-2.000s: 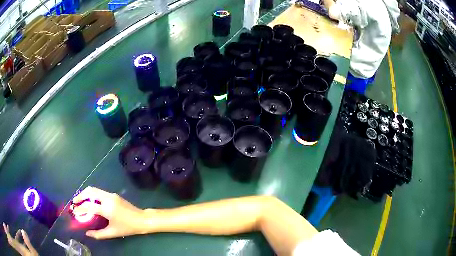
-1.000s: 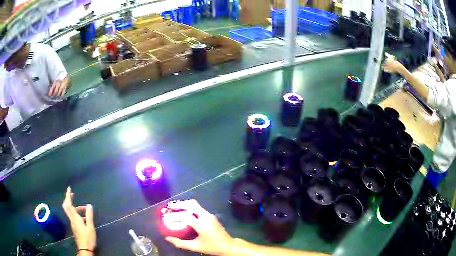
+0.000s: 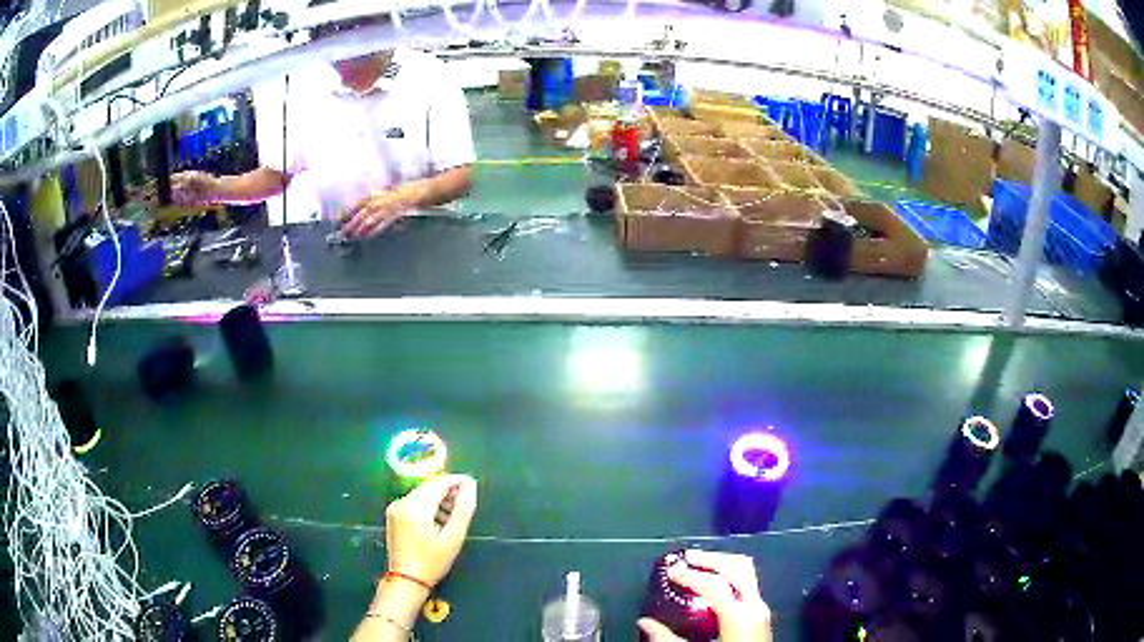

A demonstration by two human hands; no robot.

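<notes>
My right hand [image 3: 721, 599] holds a black cylinder unit [image 3: 677, 589] near the bench's front edge; its dotted top shows and its ring looks mostly unlit. My left hand [image 3: 429, 533] is at a lit unit [image 3: 417, 454] with a green, yellow and blue ring; the fingers overlap its lower part, and whether they grip it cannot be told. A purple-white lit unit [image 3: 758, 467] stands upright between and beyond my hands. A clear jar [image 3: 572, 617] with a pale stick stands between my hands.
Unlit units [image 3: 261, 559] stand at left beside tangled white cables [image 3: 57, 502]. Black shells [image 3: 928, 564] crowd the right, with lit units [image 3: 979, 435] behind. Loose cans [image 3: 246, 341] lie near the metal rail [image 3: 565, 309]. Beyond are a person [image 3: 376, 138] and cardboard boxes [image 3: 677, 223].
The view has swung left. My left hand has moved from empty space to the lit unit. The unit at my right hand has gone from glowing red-pink to mostly dark.
</notes>
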